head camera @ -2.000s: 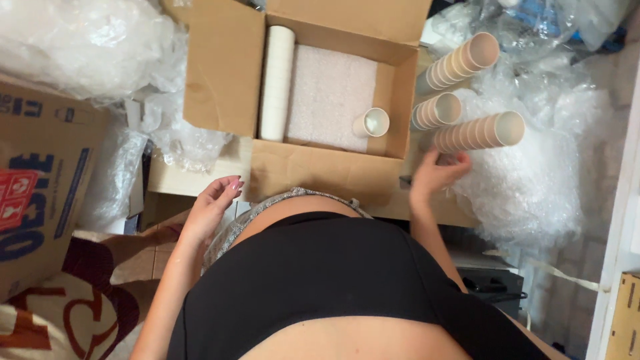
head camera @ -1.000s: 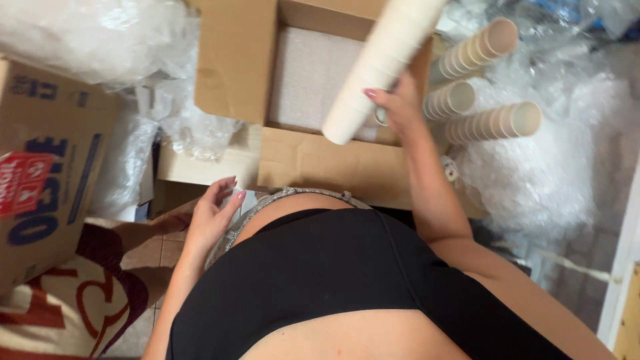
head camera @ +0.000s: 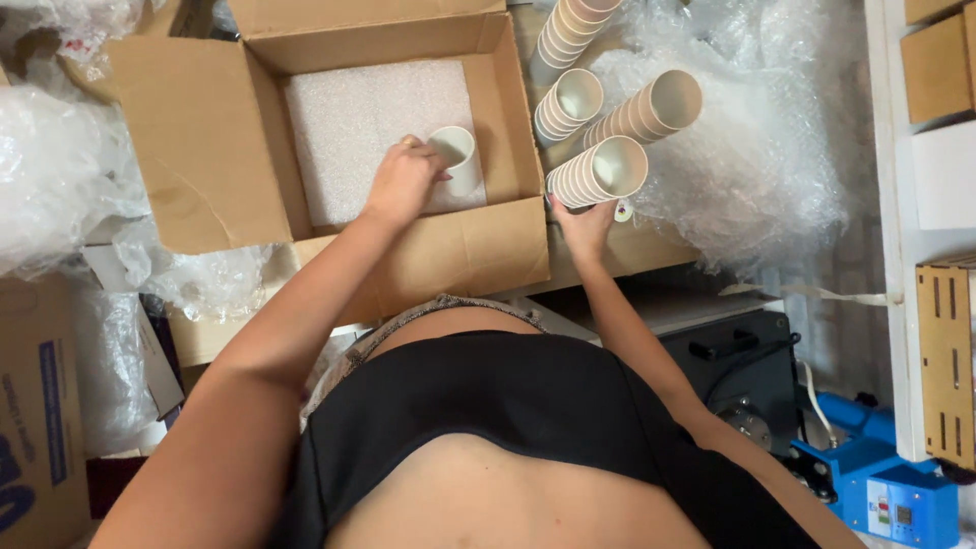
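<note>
My left hand (head camera: 408,179) reaches into the open cardboard box (head camera: 419,259) and grips the rim of a white cup (head camera: 460,171), which stands on a foam sheet (head camera: 351,130). Outside the box, to its right, my right hand (head camera: 585,221) is against the lower part of a stack of white cups (head camera: 598,171); its fingers are partly hidden by the stack, so its grip is unclear. Beside this stack stand a shorter stack of cups (head camera: 568,105), a longer stack (head camera: 648,110) and another stack (head camera: 572,34) farther back.
Clear plastic wrap (head camera: 740,130) lies right of the stacks, with more plastic wrap (head camera: 53,175) at the left. A box flap (head camera: 198,145) is folded outward. A white shelf (head camera: 892,229) stands at the right, above a blue machine (head camera: 877,473). A printed carton (head camera: 38,412) is at lower left.
My left hand has moved from beside my waist into the box, onto the cup. The long stack my right hand held is no longer in it; that hand is now at a stack right of the box.
</note>
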